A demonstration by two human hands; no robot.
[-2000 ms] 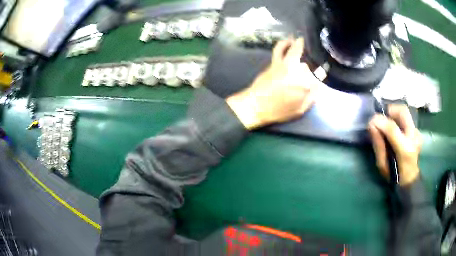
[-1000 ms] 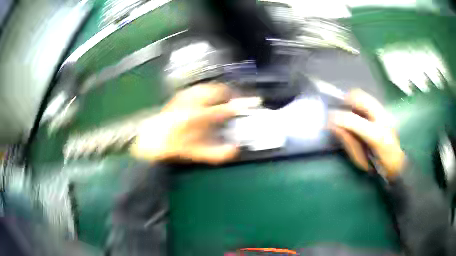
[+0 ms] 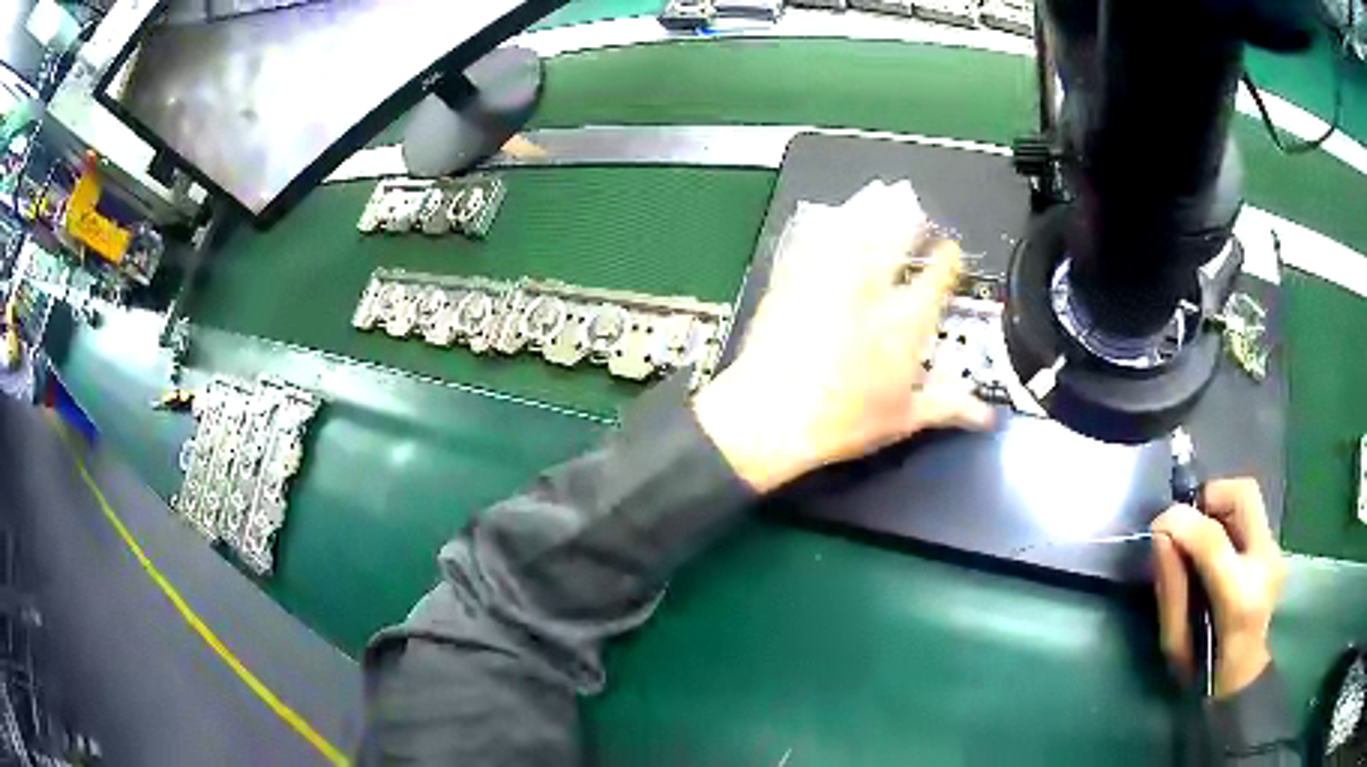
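Observation:
A silver assembly lies on the dark work plate, left of the black ring light. My left hand is blurred and covers its left part, with the thumb at the near edge and a finger at the far edge. My right hand holds a slim black pen-like tool, its tip pointing away from me, at the plate's right side. A very fine pale line runs left from the right fingers. A bright white spot lies on the plate below the ring light.
Silver strips lie on the ribbed belt at left and on the green bench. A monitor stands at upper left. The thick black microscope barrel rises over the plate. Yellowish bits lie at the plate's far right.
The view has shifted and sharpened. Compared with one second ago, my left hand is farther up the plate, and the assembly shows between its fingers. My right hand still holds the tool.

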